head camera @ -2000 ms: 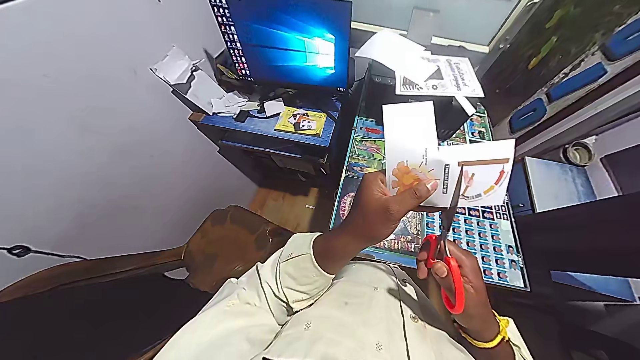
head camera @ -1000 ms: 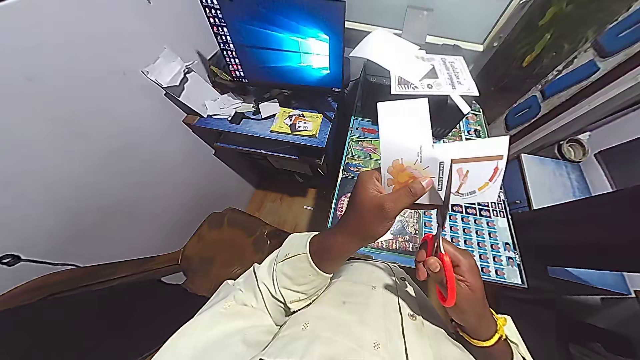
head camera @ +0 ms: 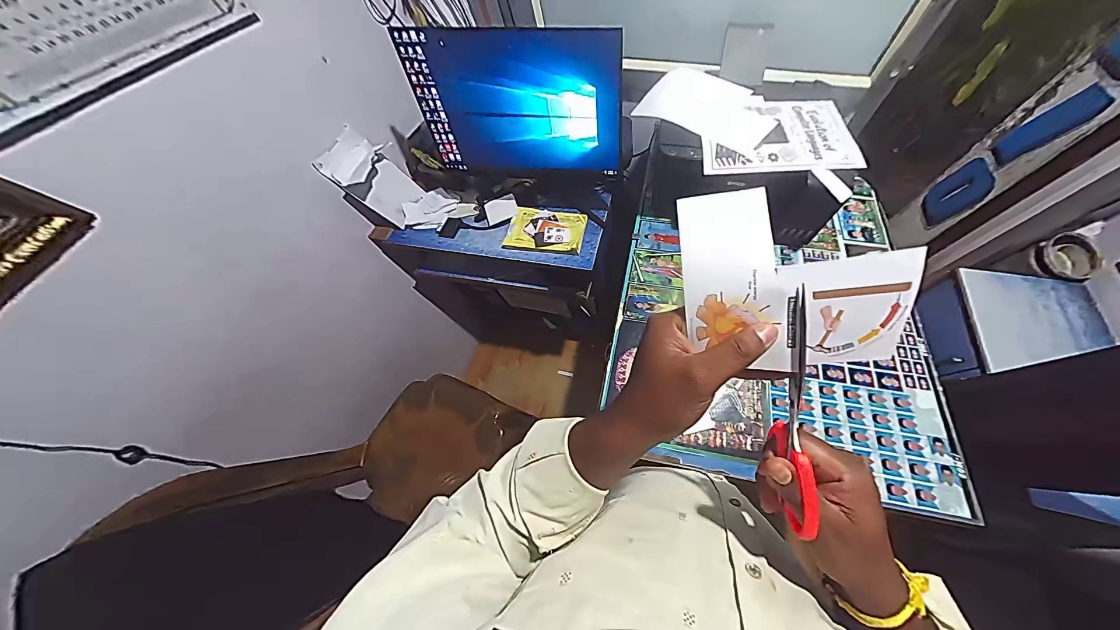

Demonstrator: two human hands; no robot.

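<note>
A sheet of white paper with printed coloured pictures is pinched between the thumb and fingers of my left hand. My right hand has its fingers through the red handles of a pair of scissors. The scissors point away from me, and their blades lie upright across the paper, between the orange flower-like picture and the right-hand part with a brown bar and curved arrows. The blades look nearly closed. My left thumb rests on the paper just left of them.
Below the paper is a desk covered with small printed photos. Loose printed sheets lie on a black machine behind it. A monitor, crumpled papers and a yellow packet are on a side desk. A brown chair stands left.
The scissors have swung from a slant to nearly upright along the paper, and their blades have come closer together. My left hand keeps hold of the paper.
</note>
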